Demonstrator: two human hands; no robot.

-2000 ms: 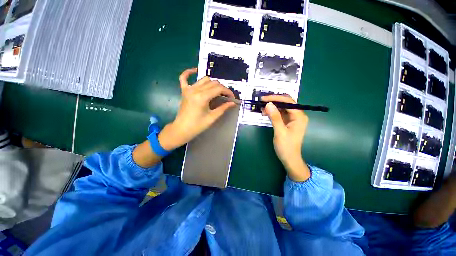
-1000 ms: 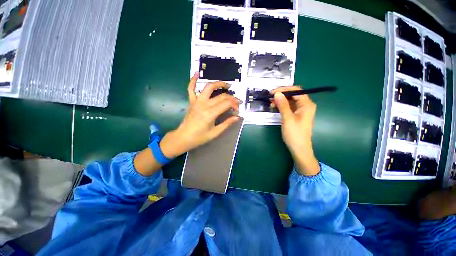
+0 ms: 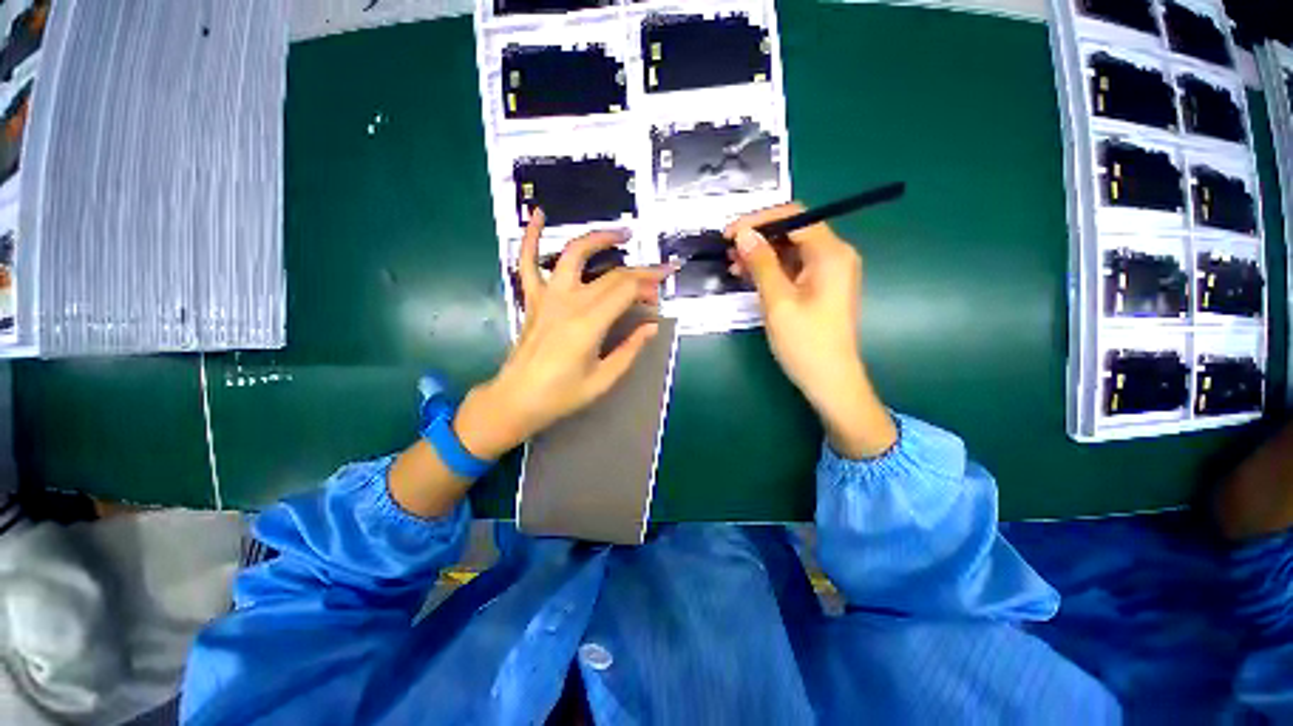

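Observation:
My right hand [image 3: 811, 305] grips black tweezers [image 3: 837, 207], whose tips reach over the dark board [image 3: 705, 265] in the lower right pocket of the white blister tray [image 3: 777, 321]. My left hand [image 3: 574, 319], with a blue wrist strap, lies over the lower left pocket and the top of a grey-brown liner sheet [image 3: 589, 454]. Its index finger points toward the tweezer tips. The liner sheet is at least partly under this hand; whether the fingers pinch it is hidden. A shiny grey-faced board [image 3: 718, 155] lies in the pocket above.
A tall stack of white trays [image 3: 156, 185] stands at the left. A neighbouring white tray [image 3: 1085, 383] with black boards lies at the right. A person's arm [image 3: 1259, 482] shows at the right edge. Someone's grey-white clothing is at the lower left.
The tweezers have swung from level over the liner's top edge to a slant over the lower right board. My right hand has turned with them. The view has shifted.

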